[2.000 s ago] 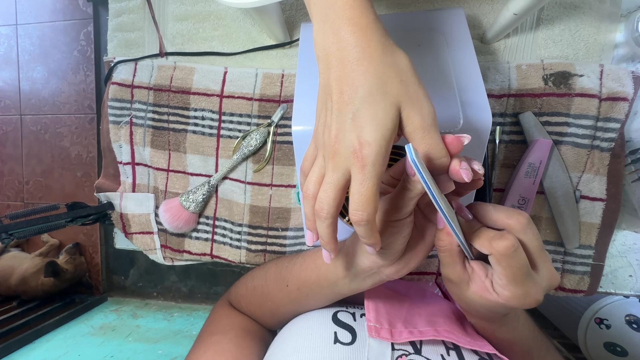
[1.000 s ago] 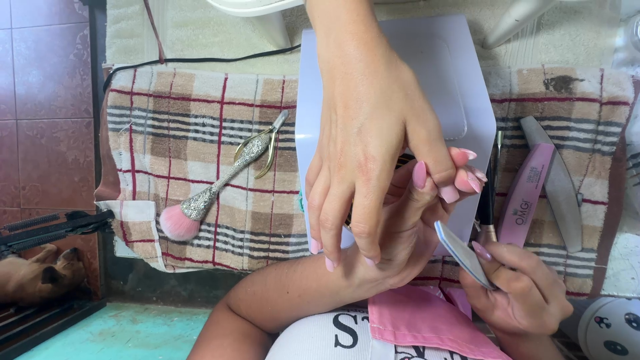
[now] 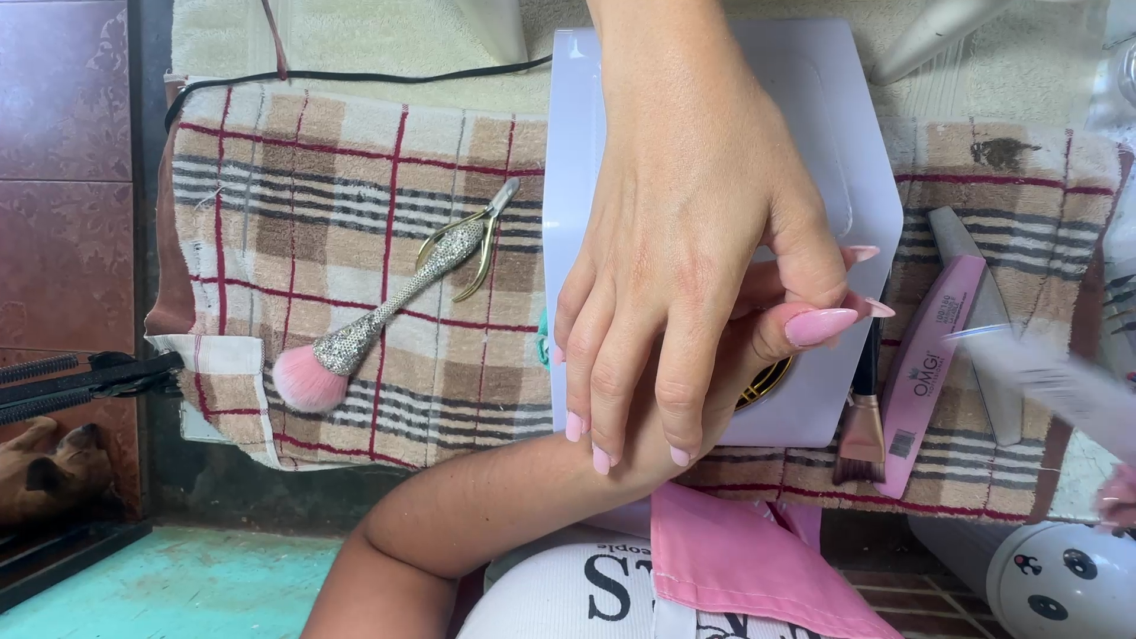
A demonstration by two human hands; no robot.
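My left hand [image 3: 759,342] reaches in from the lower left, palm up under another person's hand [image 3: 688,222]. Its thumb, with a long pink nail, and its fingers close around that hand's thumb. The other person's hand lies palm down, its fingers draped over my wrist. At the right edge, motion blurs a pale nail file [image 3: 1038,377]. Below it, a blurred bit of my right hand [image 3: 1118,497] shows; the rest is outside the frame, so the grip itself is hidden.
A white nail lamp [image 3: 825,115] stands under the hands on a plaid towel [image 3: 355,240]. Left lie a pink glittery brush [image 3: 390,306] and metal nippers [image 3: 486,244]. Right are a flat brush [image 3: 863,430], a pink file [image 3: 932,373], a grey file [image 3: 998,346] and a panda-faced container [image 3: 1065,577].
My right hand has moved away to the right with the nail file, from beside the held fingers to the frame's edge. My left hand keeps hold of the other person's hand.
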